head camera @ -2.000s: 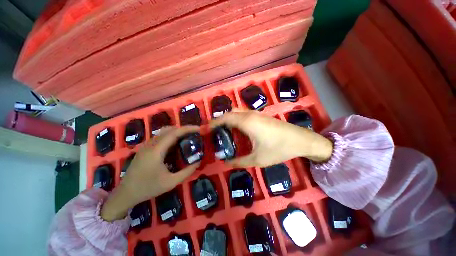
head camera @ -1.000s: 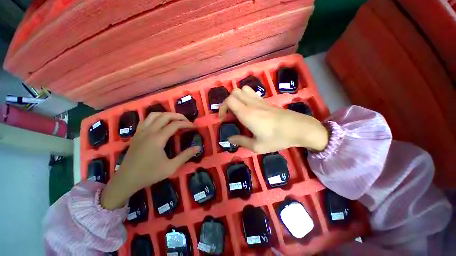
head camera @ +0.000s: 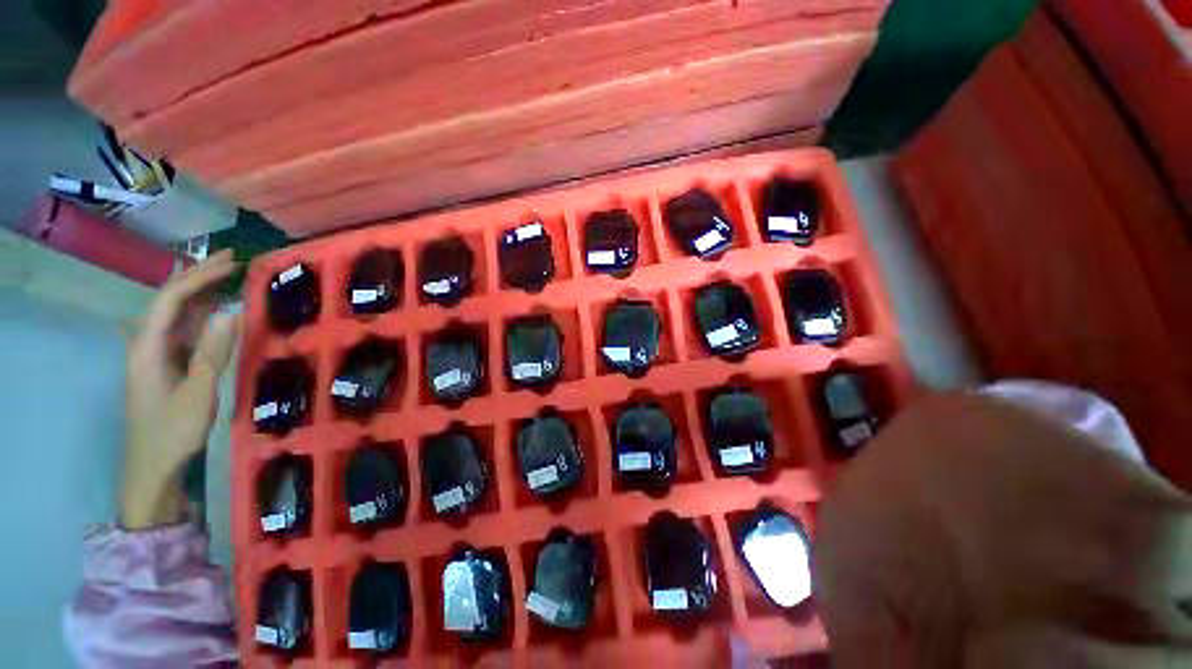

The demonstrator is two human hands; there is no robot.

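Observation:
A red-orange foam tray [head camera: 497,414] lies flat before me, with dark watch heads in its square pockets, most bearing a small white label. One watch head [head camera: 778,559] near the lower right has a bright white face; another in the bottom row [head camera: 473,591] has a greyish glare. My left hand [head camera: 177,379] is beside the tray's left edge, fingers apart, with nothing seen in it. My right hand [head camera: 980,523] is large and blurred over the lower right corner, hiding the pocket there; its fingers cannot be made out.
A thick stack of red-orange foam trays [head camera: 497,105] stands behind the tray. Another foam pile [head camera: 1033,196] is at the right, partly blurred. A pink roll [head camera: 105,239] and some pens [head camera: 124,170] are at the upper left. A green surface [head camera: 915,72] shows between the stacks.
The two watch heads my hands held lie in the tray's pockets. My left hand has moved left to the tray's edge. My right hand has moved right and down, closer to the camera.

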